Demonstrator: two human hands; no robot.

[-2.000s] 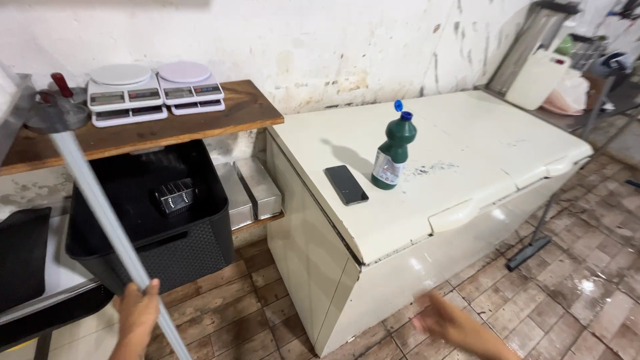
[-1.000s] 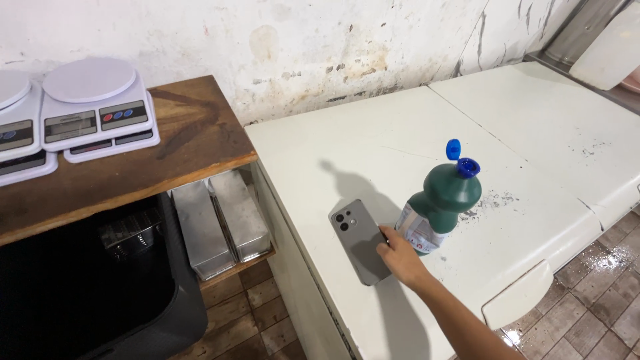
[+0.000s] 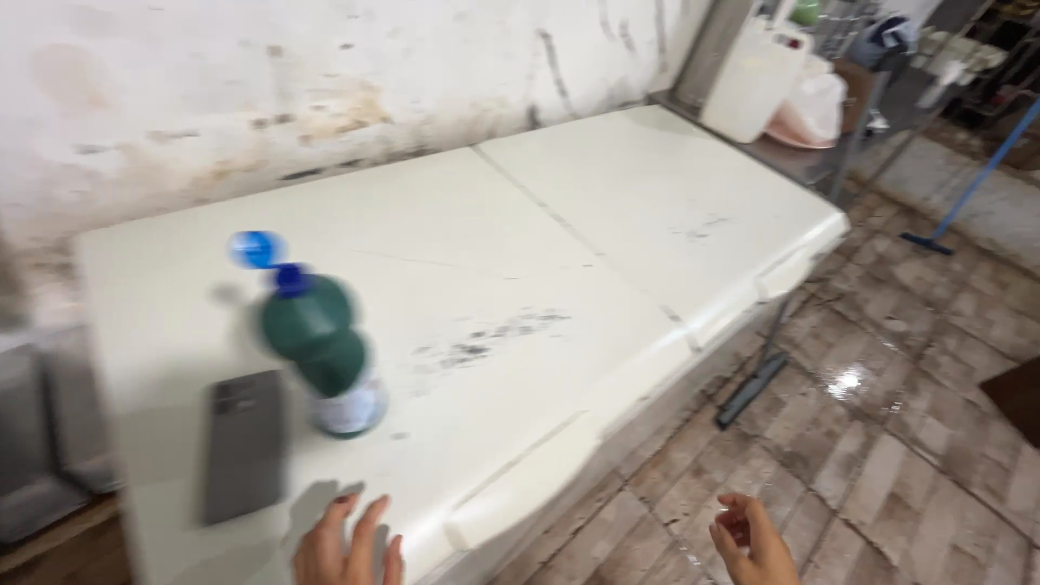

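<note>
My left hand point(image 3: 348, 543) is over the front left part of the white chest freezer lid point(image 3: 561, 325), fingers apart and holding nothing. Just beyond it stands a green plastic bottle point(image 3: 313, 325) with a pale label and a flipped-up blue cap. A grey smartphone point(image 3: 244, 447) lies to the left of the bottle, camera side up, not touched by either hand. My right hand point(image 3: 754, 540) hangs in the air over the tiled floor, fingers loosely curled and with nothing in them.
Metal pans point(image 3: 53, 422) are at the left edge. Beyond the freezer's far end are a white plastic jug point(image 3: 756, 81) and a plastic bag point(image 3: 815, 106). A dark floor squeegee point(image 3: 751, 392) and a blue-handled one point(image 3: 926, 242) rest on the wet tiles.
A hand was on the phone a second ago; now both hands are off it. The phone lies camera side up, as a second ago. The view has swung right.
</note>
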